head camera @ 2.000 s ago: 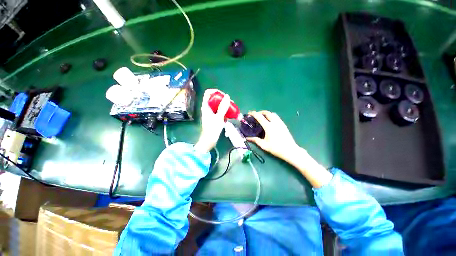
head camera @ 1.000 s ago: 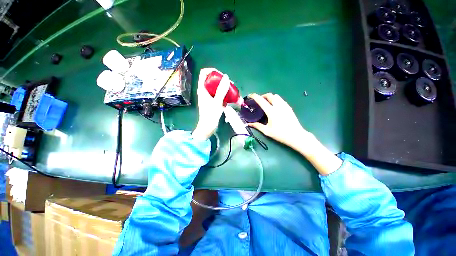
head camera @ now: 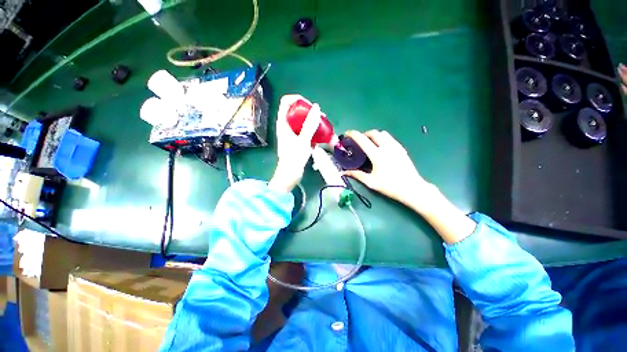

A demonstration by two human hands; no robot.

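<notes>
My left hand is closed around a red squeeze bottle, its narrow pale tip at the top face of a round black part. My right hand grips that black part from the right, close above the green bench. Whether the tip touches the part cannot be told. A slim whitish syringe lies just below my left hand and beside the part, with a bright green adapter and a clear hose looping down toward my smock.
A blue-grey controller with white cups stands left, its black cord hanging. A black divided tray with round parts is right. Loose black parts lie far back. Blue bin far left; carton lower left; another person's fingers at right edge.
The view has shifted, so the tray sits higher and farther right than two seconds ago. Both hands keep their holds on bottle and part. Another person's fingers have appeared at the right edge.
</notes>
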